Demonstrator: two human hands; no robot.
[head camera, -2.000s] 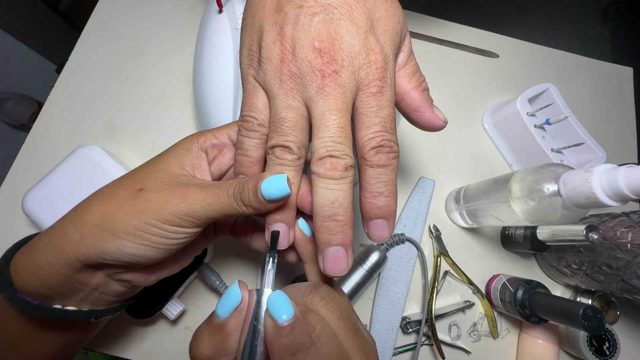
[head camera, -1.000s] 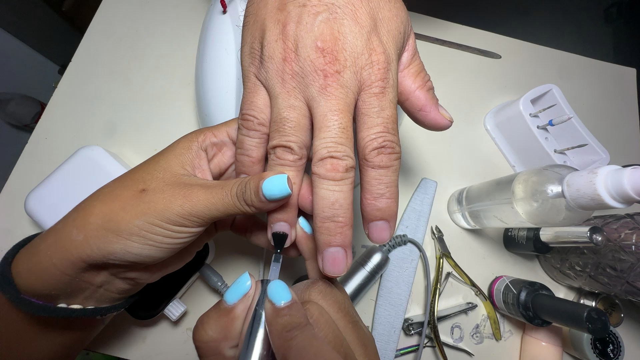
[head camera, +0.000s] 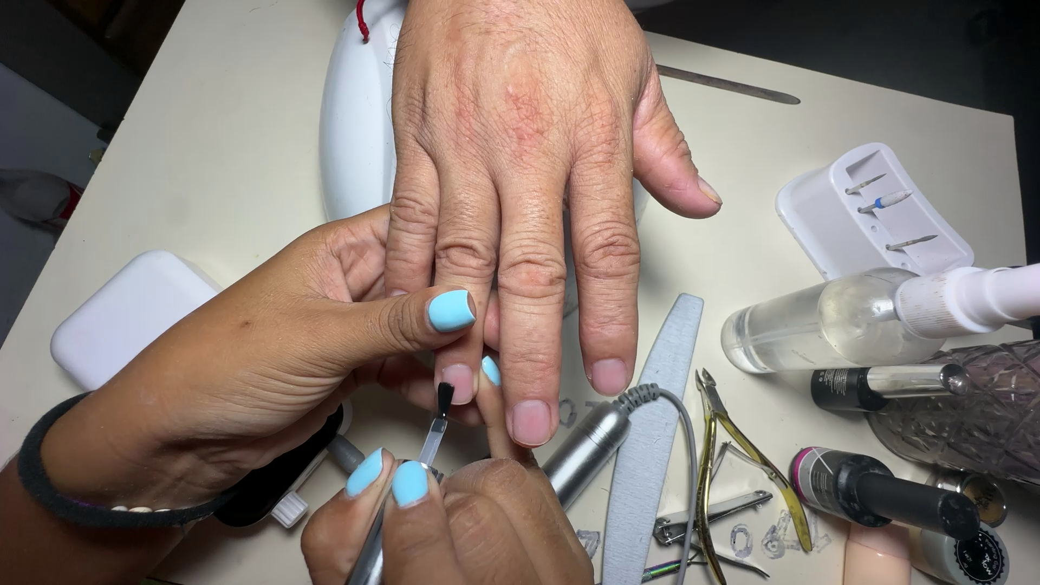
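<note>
Another person's hand (head camera: 520, 122) lies palm down with its fingers pointing toward me. My left hand (head camera: 301, 333), with light blue nails and a black band at the wrist, holds that hand's ring finger, thumb on top and fingers underneath. Between the fingers and thumb of my right hand (head camera: 455, 520) is the silvery handle of a small nail polish brush (head camera: 435, 435). Its black bristles are at the edge of the ring fingernail (head camera: 457, 382), touching or very close to it.
Right of the hands lie a grey nail file (head camera: 654, 439), a metal nail drill handpiece (head camera: 589, 451), gold-handled cuticle nippers (head camera: 711, 422) and a nail clipper (head camera: 715, 516). Further right are a drill bit holder (head camera: 829, 211), a clear spray bottle (head camera: 788, 329) and polish bottles (head camera: 837, 487). A white lamp (head camera: 349, 138) stands behind.
The brush tip has shifted slightly across the ring fingernail toward its left edge, and its bristles look less spread than one second ago. My left hand keeps its hold on the finger.
</note>
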